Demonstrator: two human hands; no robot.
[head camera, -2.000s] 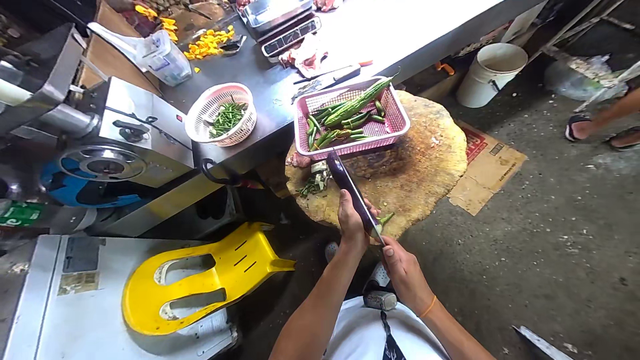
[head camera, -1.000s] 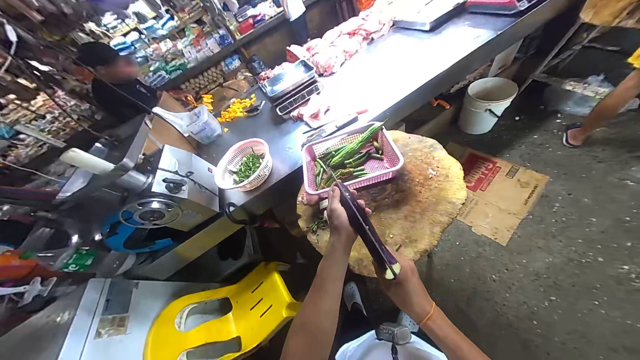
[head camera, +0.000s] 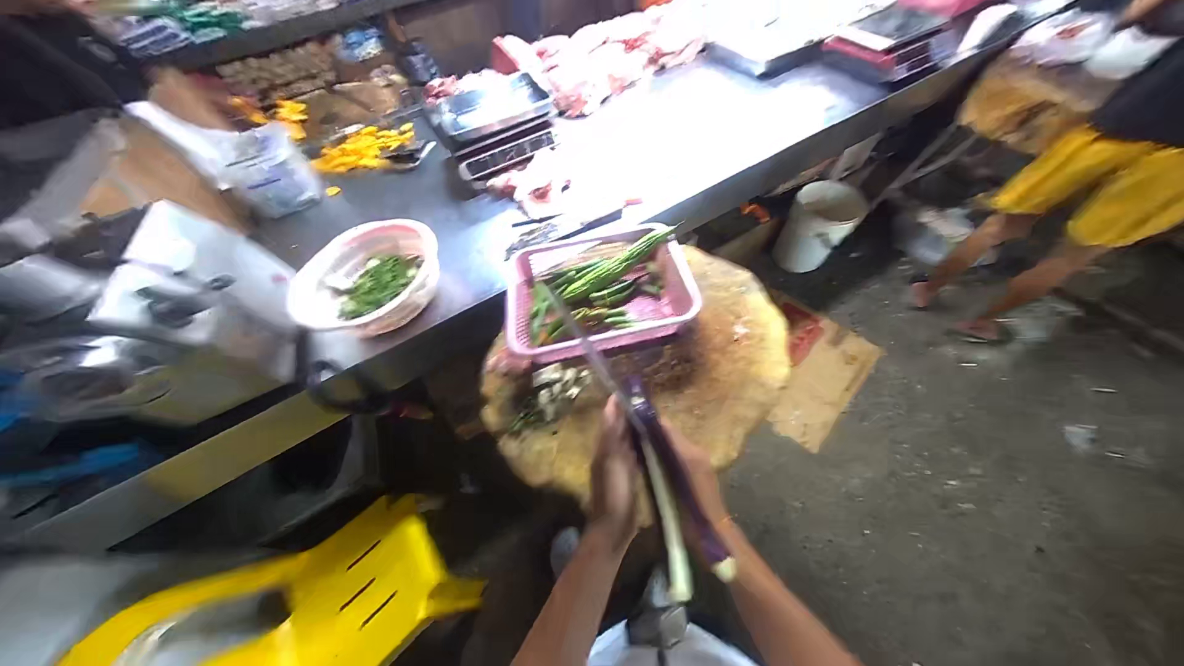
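A purple eggplant (head camera: 689, 490), slit lengthwise with pale flesh showing, lies between my two hands, stem end toward my body. My left hand (head camera: 612, 472) grips its left side. My right hand (head camera: 694, 467) is on the right, partly behind the eggplant; it appears to hold the knife, whose handle is hidden. The knife's blade (head camera: 592, 351) points up and left over a pink plastic basket (head camera: 696, 301) of okra-like pods, a ridged green gourd and other vegetables. The basket sits on a round wooden chopping block (head camera: 740, 370), beside small pale and green scraps (head camera: 555, 393).
A metal counter (head camera: 453, 296) holds a colander (head camera: 421, 236) of chopped greens, a scale (head camera: 504, 139), raw meat (head camera: 601, 65) and yellow pieces (head camera: 365, 148). A yellow plastic chair (head camera: 388, 573) is lower left, a white bucket (head camera: 819, 227) beyond the block. A person in yellow shorts (head camera: 1082, 185) stands right.
The eggplant now shows a long pale cut face. My right hand has moved up beside my left, and the blade now shows above both hands. The view has shifted, showing more of the counter.
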